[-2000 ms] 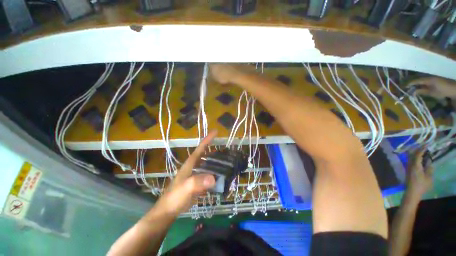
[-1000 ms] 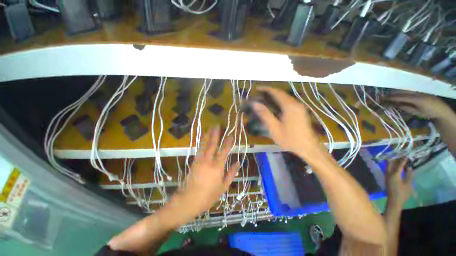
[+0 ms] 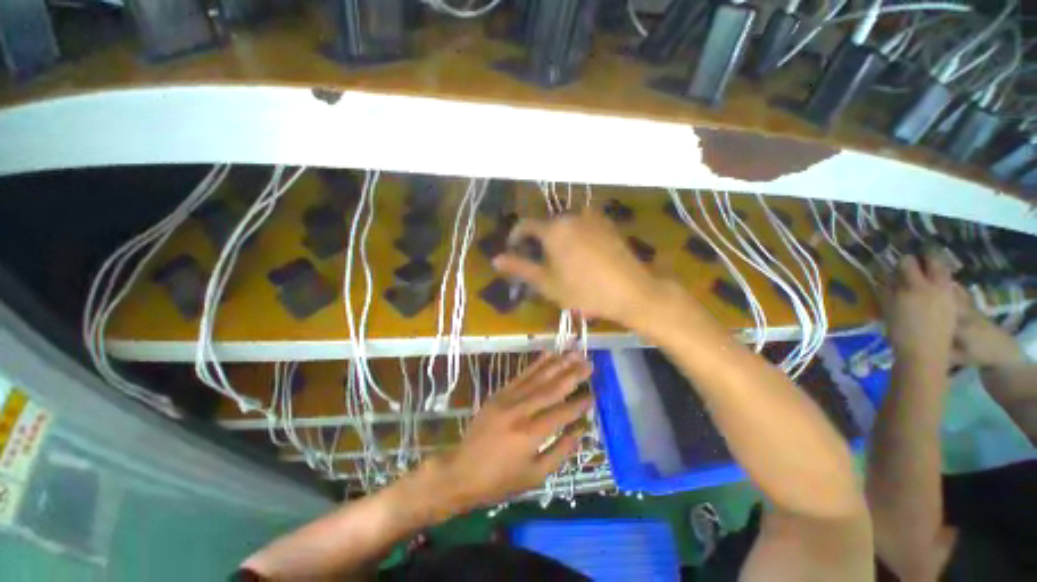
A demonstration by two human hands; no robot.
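My right hand is over the yellow socket board of the middle shelf, thumb and fingers bent around a small dark power adapter, partly hidden and blurred. My left hand is open and empty, fingers spread, just below the white shelf edge, beside hanging cables. Dark blocks or sockets stand in rows on the board. White output cables hang in bunches over the shelf edge, their plugs dangling.
The upper shelf's chipped white edge crosses above my hands, with black adapters on it. A blue-rimmed tray is below right; a blue crate is near the floor. Another person's hands work at right. A cabinet panel is at left.
The stack of adapters seen in my left hand two seconds ago is gone from it; that hand has moved down and right. My right hand has moved left across the board since one second ago.
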